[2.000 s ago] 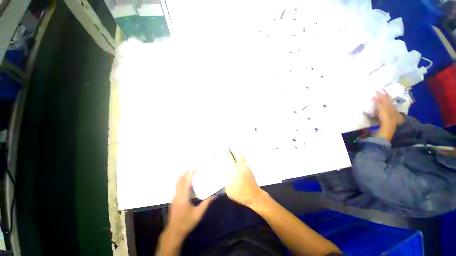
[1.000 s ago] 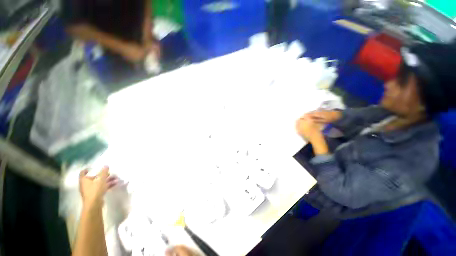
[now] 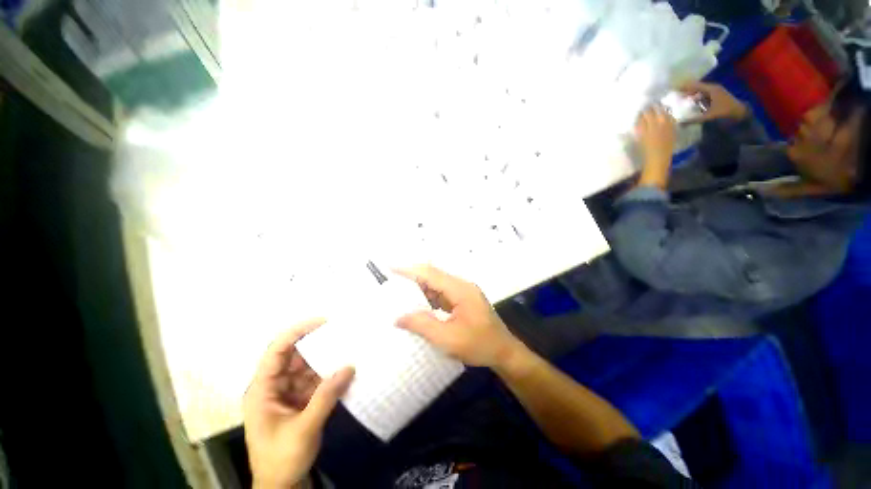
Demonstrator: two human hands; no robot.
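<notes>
A thin white label sheet with a fine grey grid is held tilted at the table's front edge. My left hand grips its left side between thumb and fingers. My right hand is on its upper right side, the thumb on the sheet's face. A dark tool handle shows on the table just beyond the sheet; the rest of it is lost in glare. I cannot tell if a single label is at my right fingertips.
Waiting units with dark dots lie on the glaring white table. A clear bag is at the left edge. Another worker sits at the right, hands on a white piece, beside fanned pale pouches. A red bin stands beyond; blue plastic is below.
The view has swung back towards the near table edge. My hands, apart one second ago with the left reaching out at the left, are now together on the label sheet.
</notes>
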